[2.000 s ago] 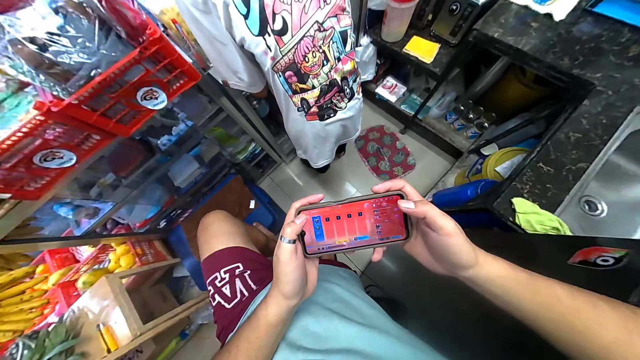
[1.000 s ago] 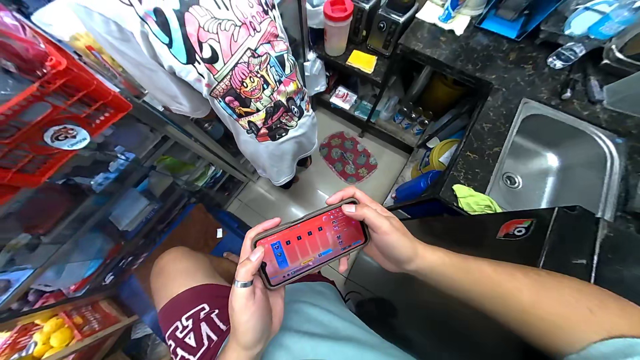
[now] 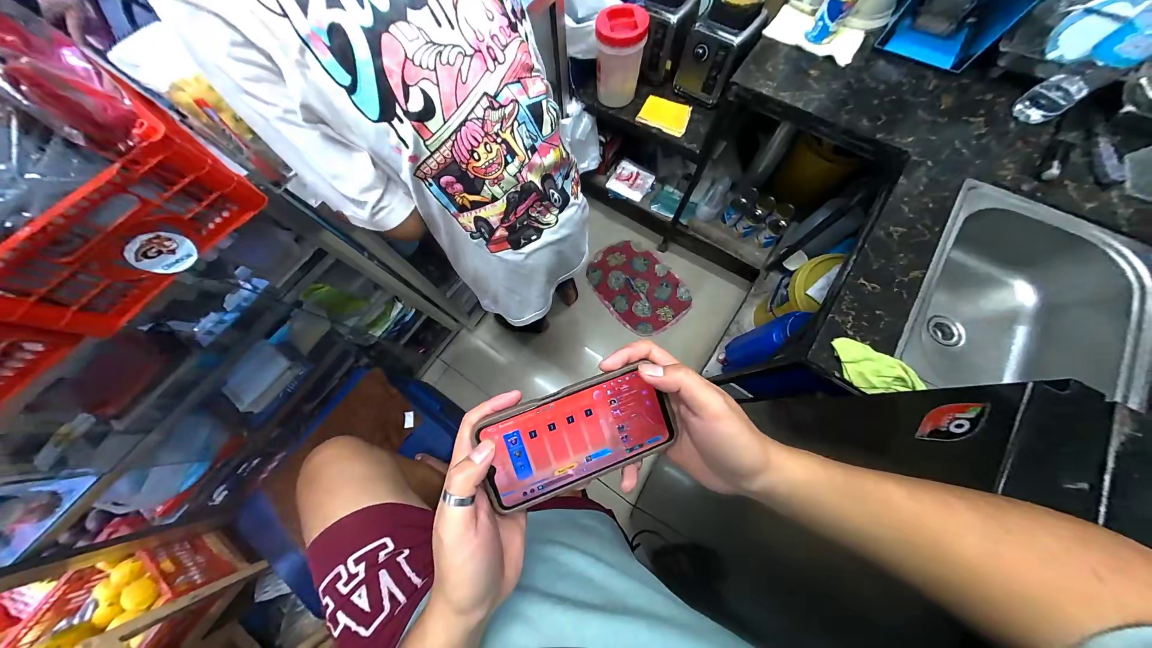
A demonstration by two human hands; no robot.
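Observation:
A smartphone (image 3: pixel 576 436) in a dark case lies sideways between my hands over my lap, its lit screen showing a red and blue game-like display. Around its left end my left hand (image 3: pixel 477 513) is closed, thumb at the screen's left edge and a ring on one finger. My right hand (image 3: pixel 711 423) grips the other end, with the thumb over the upper right corner of the screen and fingers along the top edge and behind. Part of the fingers is hidden behind the phone.
A person in a white printed shirt (image 3: pixel 486 162) stands ahead, near a floor mat (image 3: pixel 639 288). Red plastic crates (image 3: pixel 207 198) and shelving are at left. At right are a dark counter (image 3: pixel 900 99), a steel sink (image 3: pixel 1026 306), a green cloth (image 3: pixel 873 364) and a blue bottle (image 3: pixel 765 342).
The view has swung toward the right, bringing more of the sink and counter into sight. Both hands keep hold of the phone.

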